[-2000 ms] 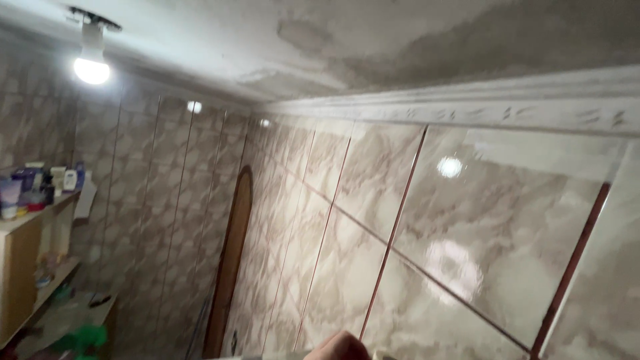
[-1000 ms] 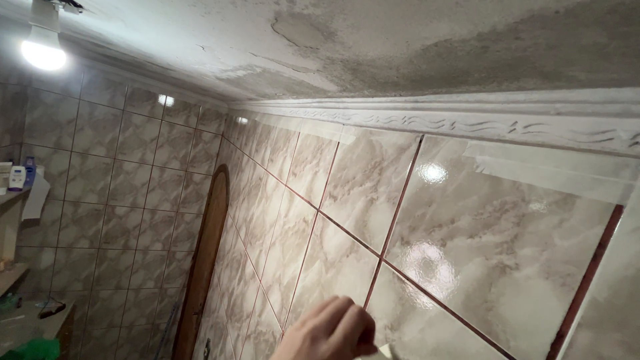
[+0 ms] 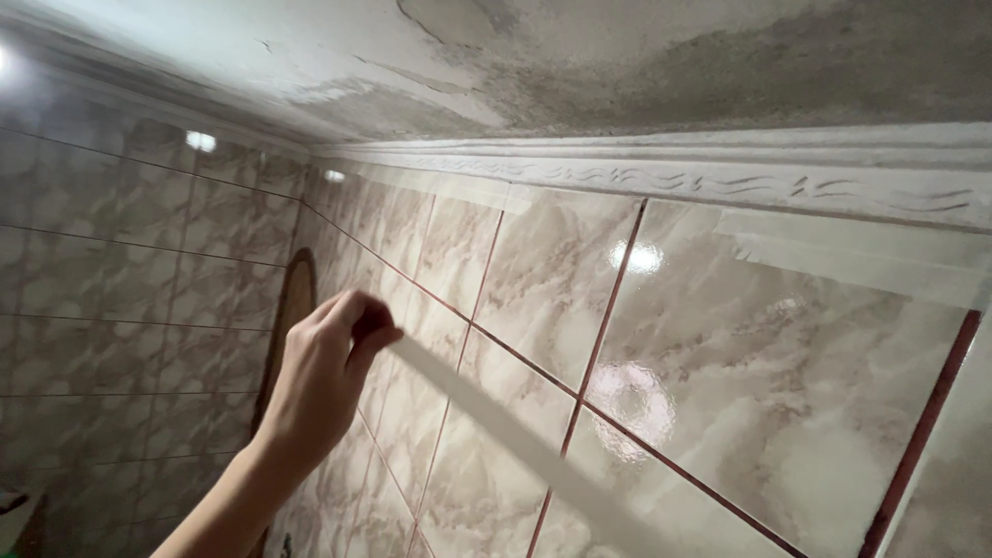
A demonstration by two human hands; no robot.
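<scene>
My left hand [image 3: 329,364] pinches the end of a strip of pale masking tape [image 3: 511,446] between thumb and fingers. The strip stretches down to the right, out of the bottom of the view, in front of the marbled wall tiles [image 3: 535,294]. Along the top of the tiles, under the white patterned cornice [image 3: 666,178], pale tape strips [image 3: 845,248] are stuck at the right, and another strip [image 3: 465,190] runs farther back. My right hand is not in view.
Overhead is the ceiling [image 3: 589,62] with grey patches and peeling paint. A brown-framed arched object [image 3: 302,271] stands near the corner. The tiled far wall [image 3: 139,294] is at the left, with a bright lamp [image 3: 4,62] at the upper left edge.
My left hand has risen from the bottom edge and moved left, and a long stretch of tape now shows from its fingers. The view has shifted to the right.
</scene>
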